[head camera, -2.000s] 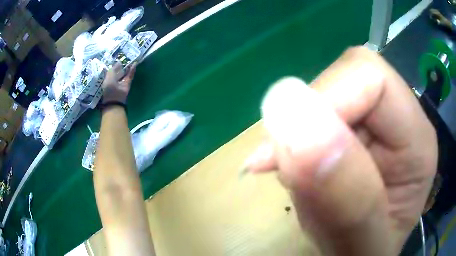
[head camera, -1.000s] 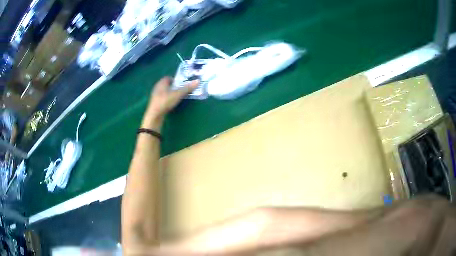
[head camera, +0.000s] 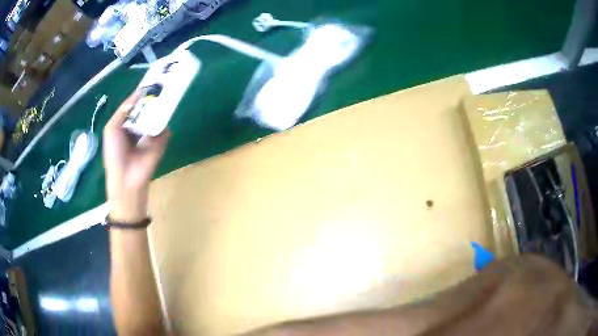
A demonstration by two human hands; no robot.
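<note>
My left hand (head camera: 134, 147), with a dark bracelet, grips a white open housing (head camera: 169, 92) by its lower end, raised over the green belt; dark parts and a yellow spot show inside. Its white cord arches right to a coiled bundle in a clear plastic bag (head camera: 298, 82) on the belt. A white plug (head camera: 264, 22) lies beyond the bag. My right hand (head camera: 547, 289) is blurred at the lower right, its forearm crossing the bottom edge; its fingers cannot be made out. A blue strap end (head camera: 482, 255) sticks up beside it.
A tan cardboard mat (head camera: 315, 190) lies in front, with a small dark hole. A dark metal tray (head camera: 541, 203) sits in a taped cardboard box (head camera: 521, 128) at right. Another bagged unit (head camera: 75, 167) lies on the green belt (head camera: 419, 52) at left. More units (head camera: 154, 26) stand along its far edge.
My left hand has taken hold of the housing and raised it, moving left in view. The bagged cord now lies apart from it. My right arm sits lower, and more of the tray shows.
</note>
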